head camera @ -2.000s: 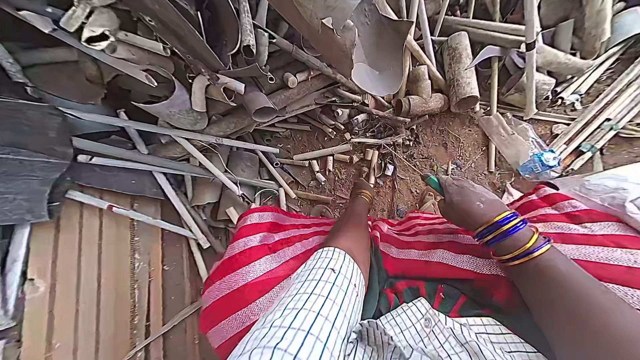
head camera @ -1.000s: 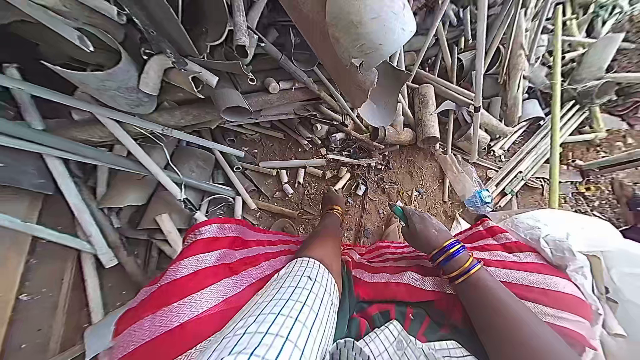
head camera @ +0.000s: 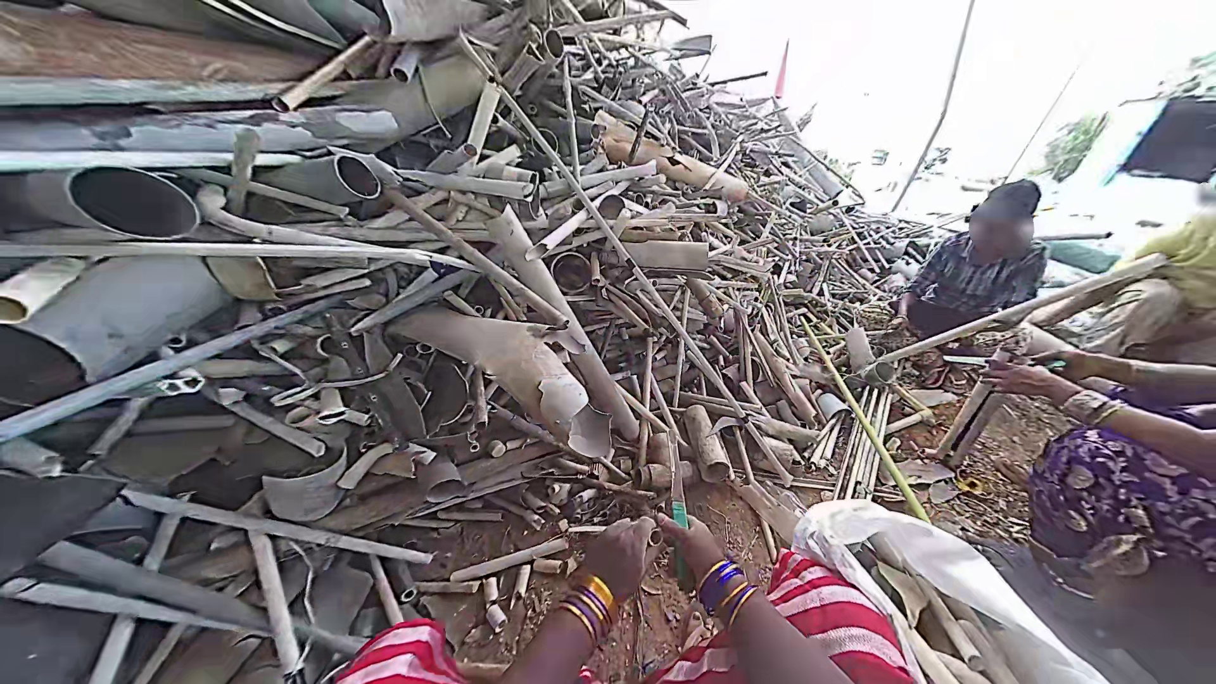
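My right hand [head camera: 695,549] is closed on a tool with a green handle [head camera: 680,518]. A narrow blade-like part rises from that handle towards the pile; its exact kind cannot be told. Close beside it on the left, my left hand [head camera: 619,559] has its fingers curled round a short piece of pipe [head camera: 654,537], whose end shows at the fingertips. Both hands are low in the middle, over brown soil, and nearly touch. Cut pipe pieces, one a pale length of pipe [head camera: 508,560], lie on the ground to the left of my left hand.
A high heap of scrap pipes [head camera: 608,285] fills the left and middle. A white sack [head camera: 950,560] holding pipe pieces stands at my right. Beyond it a co-worker's hands [head camera: 1031,375] hold a tool and a pipe. Another person [head camera: 988,256] sits farther back.
The view has tilted up to the heap and the co-workers. My hands, apart in the earlier frames, have come together in front of me. The blade-like part of the tool now shows.
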